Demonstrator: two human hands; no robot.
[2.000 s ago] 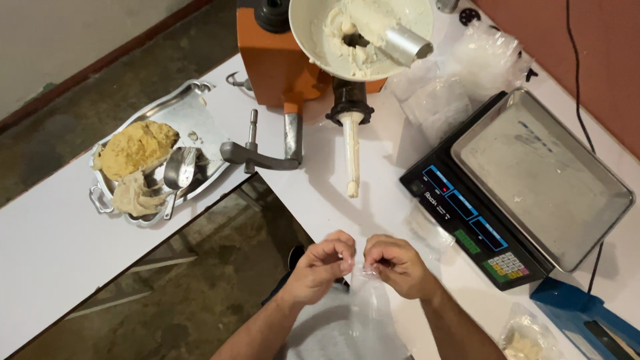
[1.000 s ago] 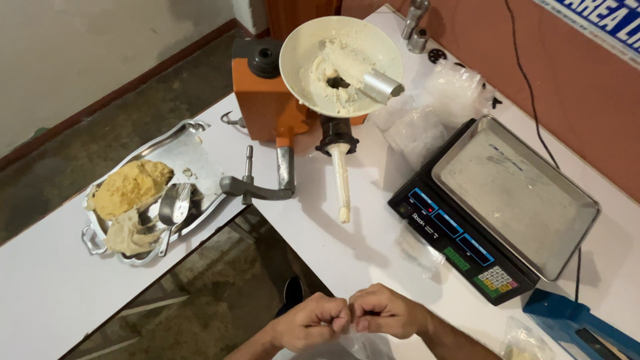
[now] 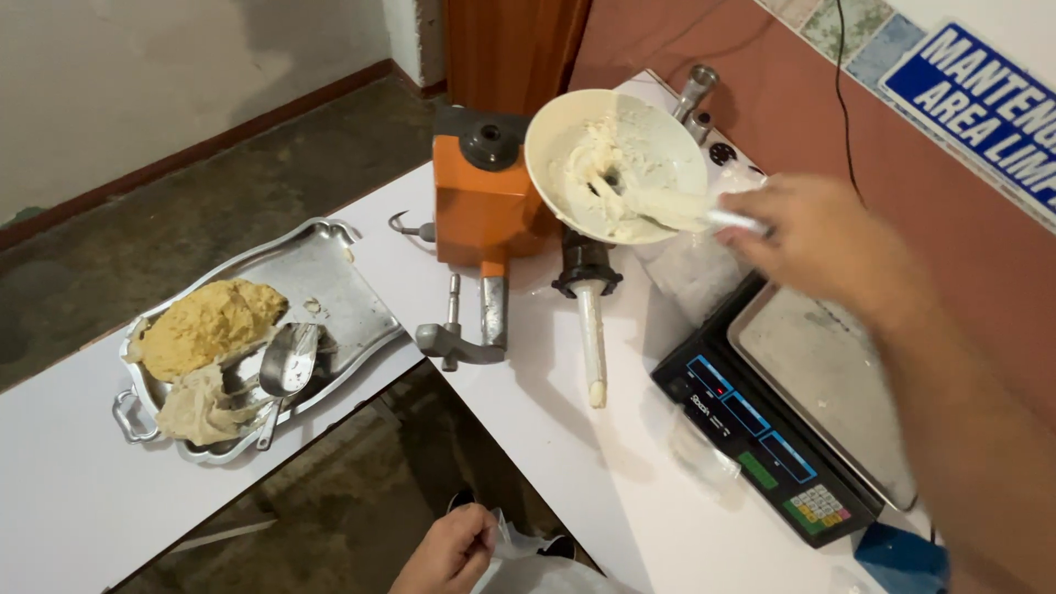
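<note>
My right hand [image 3: 792,239] grips the metal handle of a dough-coated scoop [image 3: 676,208] that lies in the cream bowl-shaped hopper [image 3: 549,157]. Pale dough [image 3: 606,165] clings inside around the central hole. Below the hopper, a filling tube [image 3: 591,338] points down toward me, with a bit of dough at its tip. My left hand [image 3: 458,549] is low in the view, over the table edge, closed on a clear plastic bag [image 3: 520,536]. The orange machine [image 3: 478,202] with its grey crank [image 3: 462,346] stands left of the hopper.
On the left, a silver tray [image 3: 355,301] holds yellow dough [image 3: 210,326], paler dough [image 3: 198,408] and a metal scoop [image 3: 287,363]. A digital scale [image 3: 767,429] stands at right, under my right forearm. Plastic bags [image 3: 693,272] lie behind it. A blue object [image 3: 903,554] sits lower right.
My hands were together at the bottom of the view; my right hand has since moved up to the scoop in the hopper. My left hand remains low. The view has shifted.
</note>
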